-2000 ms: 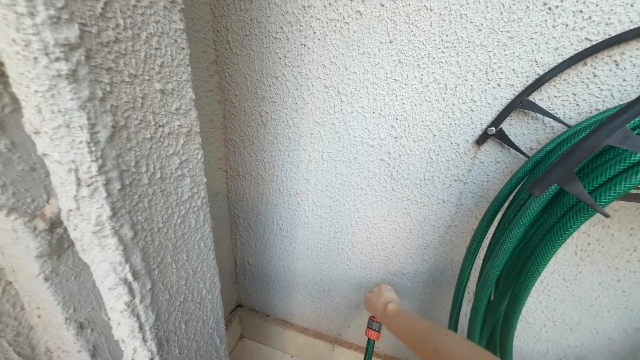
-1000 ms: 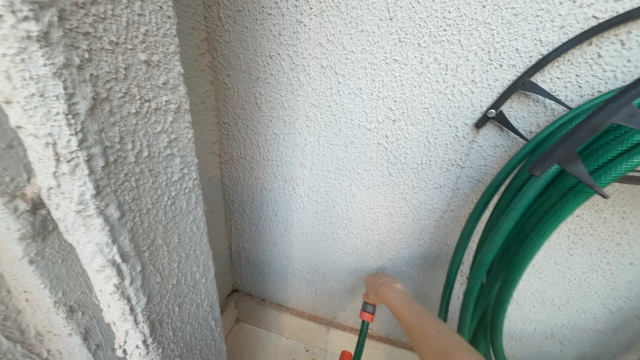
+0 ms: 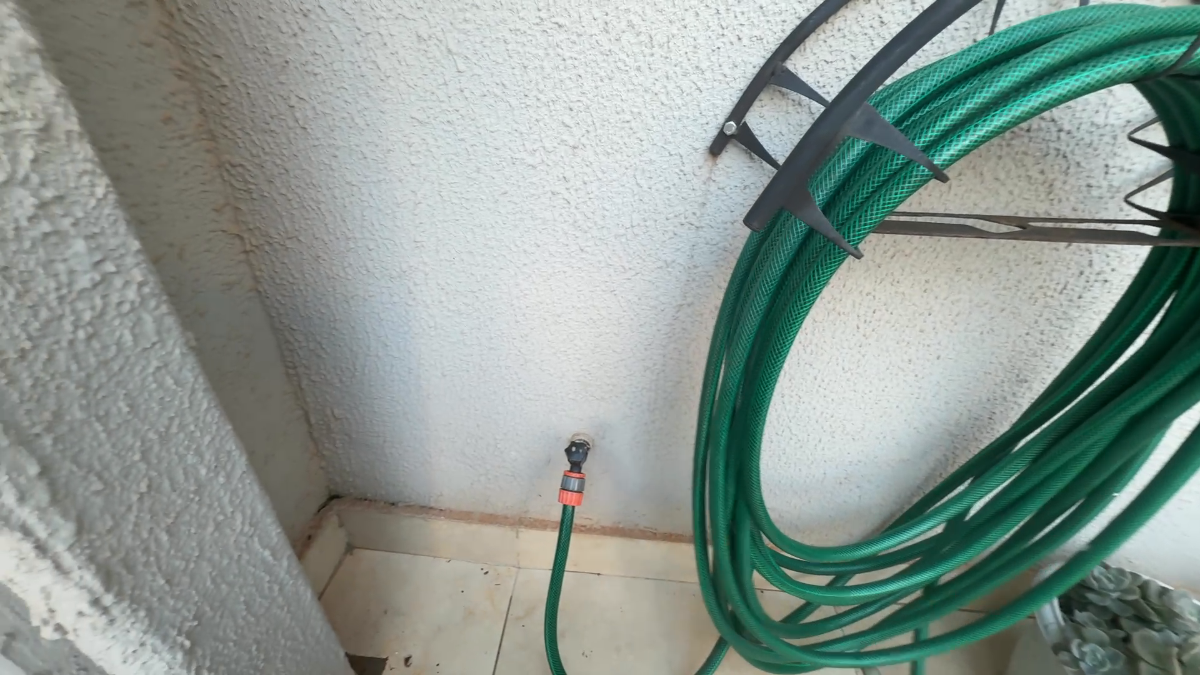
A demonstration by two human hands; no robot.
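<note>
Neither my left hand nor my right hand shows in the head view. A dark tap (image 3: 577,454) sticks out of the rough white wall, low down. An orange and grey hose connector (image 3: 571,488) is joined beneath it, and a thin green hose (image 3: 555,591) hangs from the connector to the floor. To the right, a thick coil of green garden hose (image 3: 741,375) hangs over a black hose hanger (image 3: 816,141) on the wall.
A rough plastered pillar (image 3: 141,422) rises close by on the left. Pale floor tiles (image 3: 422,609) meet the wall below the tap. At the bottom right corner sits a pot of succulents (image 3: 1116,619), beside the hose coil.
The hand that was at the tap, just above the hose connector, has gone out of view, uncovering the tap. The view has shifted to the right, showing more of the hose coil.
</note>
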